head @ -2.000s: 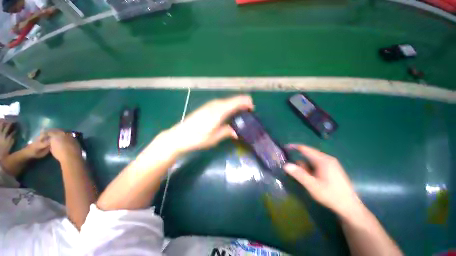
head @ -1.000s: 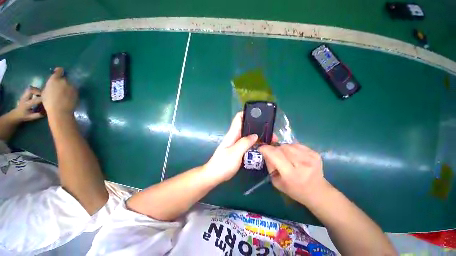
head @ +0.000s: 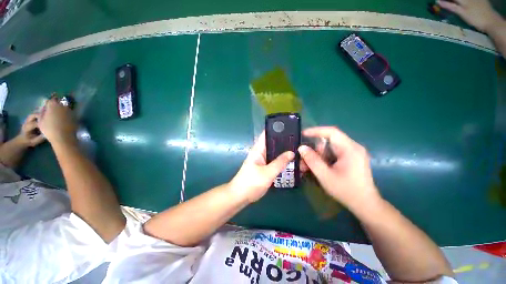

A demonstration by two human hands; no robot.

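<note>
A black phone housing point(head: 283, 136) is held upright above the green bench, with its round silver speaker at the far end and the silvery-white board at the near end. My left hand point(head: 256, 173) grips it from the left, thumb across its lower middle. My right hand point(head: 343, 166) is at its right edge, thumb and finger near the housing's side. A dark thin tool, likely tweezers point(head: 328, 148), shows blurred among the right hand's fingers. Its tip cannot be made out.
Another phone housing point(head: 369, 64) lies at the upper right, one more point(head: 126, 91) at the left. Yellow-green tape point(head: 276, 91) is stuck to the bench point(head: 233, 66). A pale divider strip point(head: 249, 21) crosses the far side. A neighbour's hands point(head: 55, 119) work at left; another hand point(head: 471, 11) reaches in upper right.
Two seconds ago both hands held the housing tilted, farther forward. Since one second ago, my right hand has shifted from over the board to the housing's right edge. Another person's hand has appeared upper right.
</note>
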